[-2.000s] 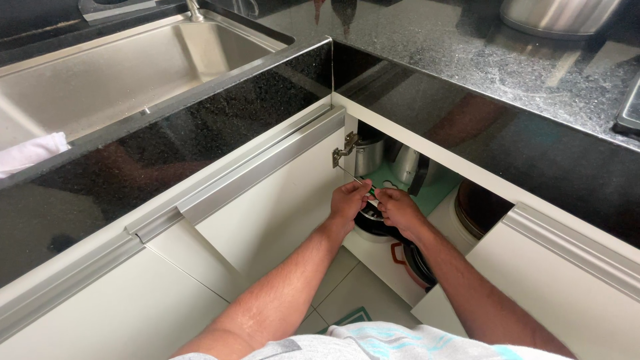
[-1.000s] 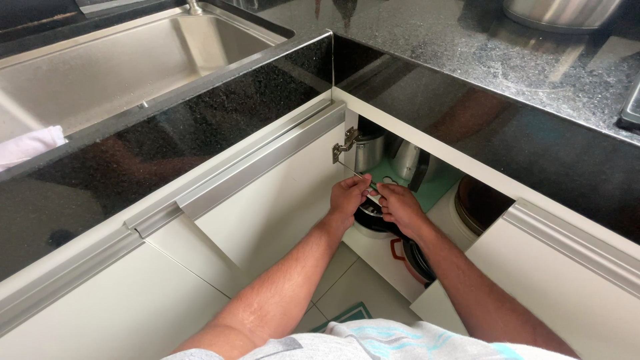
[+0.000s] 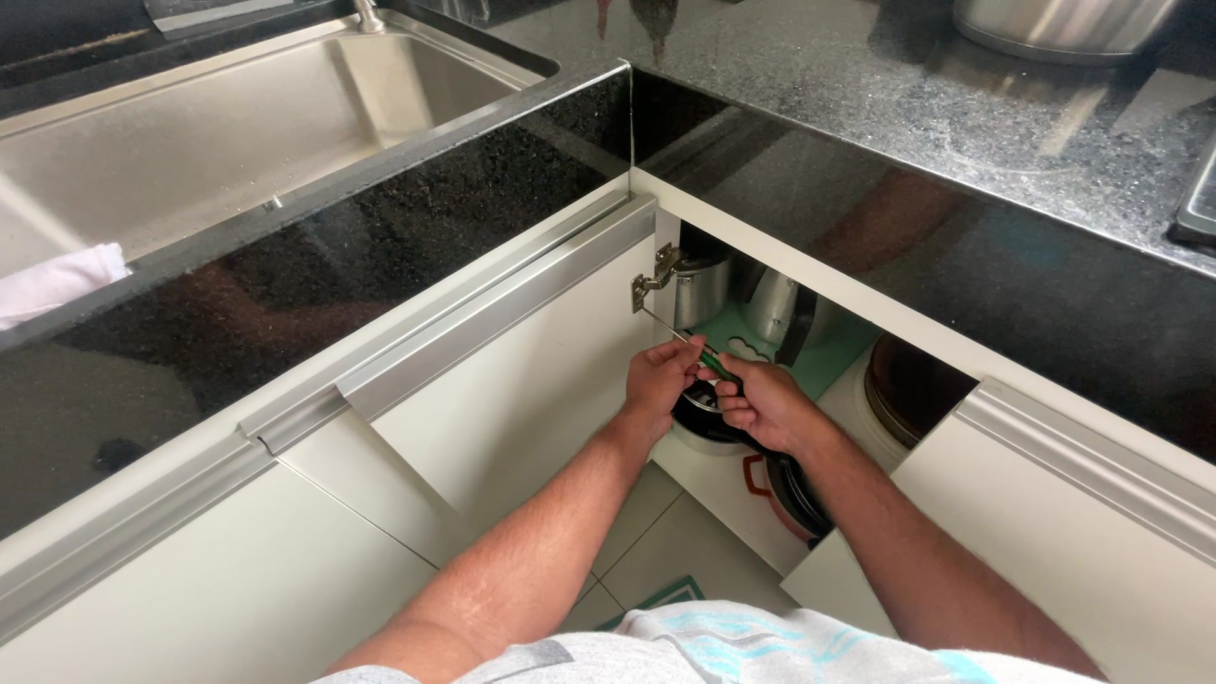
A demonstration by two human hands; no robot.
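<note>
My right hand (image 3: 768, 397) is closed around the green and black handle of a screwdriver (image 3: 714, 367). The thin metal shaft runs up and left, its tip at or close to the metal hinge (image 3: 652, 281) on the white cabinet door (image 3: 532, 351). At the front of the handle, the fingers of my left hand (image 3: 665, 377) pinch the screwdriver where shaft and handle meet. Whether the tip sits in a screw is too small to tell. Both hands are at the open corner cabinet, above a dark pan (image 3: 701, 410).
Metal pots (image 3: 701, 293) and a metal jug (image 3: 774, 306) stand inside on a green mat (image 3: 836, 351). A red-handled pan (image 3: 793, 494) lies lower down. Above are the black stone countertop (image 3: 855, 114), a steel sink (image 3: 237, 123) and a white cloth (image 3: 62, 280). Another door (image 3: 1064, 513) is at right.
From the earliest frame, the hands have shifted slightly on the screwdriver, and its shaft now shows reaching to the hinge. The cabinet doors look unmoved.
</note>
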